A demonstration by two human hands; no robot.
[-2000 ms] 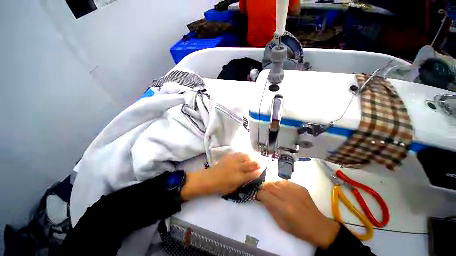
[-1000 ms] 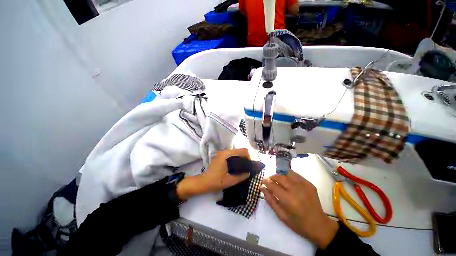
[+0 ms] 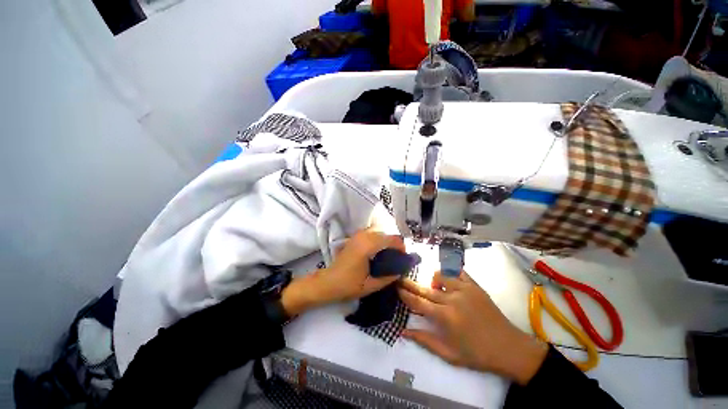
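Note:
A garment with a pale lining [image 3: 247, 216] lies bunched left of the sewing machine [image 3: 479, 144]. A small checked piece [image 3: 389, 326] with a dark band [image 3: 373, 307] lies at its edge, in front of the needle. My left hand [image 3: 343, 275] holds the dark band, folded up between thumb and fingers, just left of the needle. My right hand [image 3: 471, 323] lies on the checked piece with fingers spread, just below the presser foot [image 3: 427, 238]. The fingertips and bright lamp glare hide the exact stitching spot.
Scissors with red and orange-yellow handles [image 3: 587, 311] lie right of my right hand. A plaid scrap [image 3: 603, 184] drapes over the machine arm. A flat black rectangle [image 3: 709, 363] lies at the right edge. A person in orange [image 3: 409, 32] is behind, beside blue bins [image 3: 311, 76].
Since two seconds ago, my left hand has folded up the dark band and more of the checked piece shows. In the last second, my right hand has moved left onto the checked piece.

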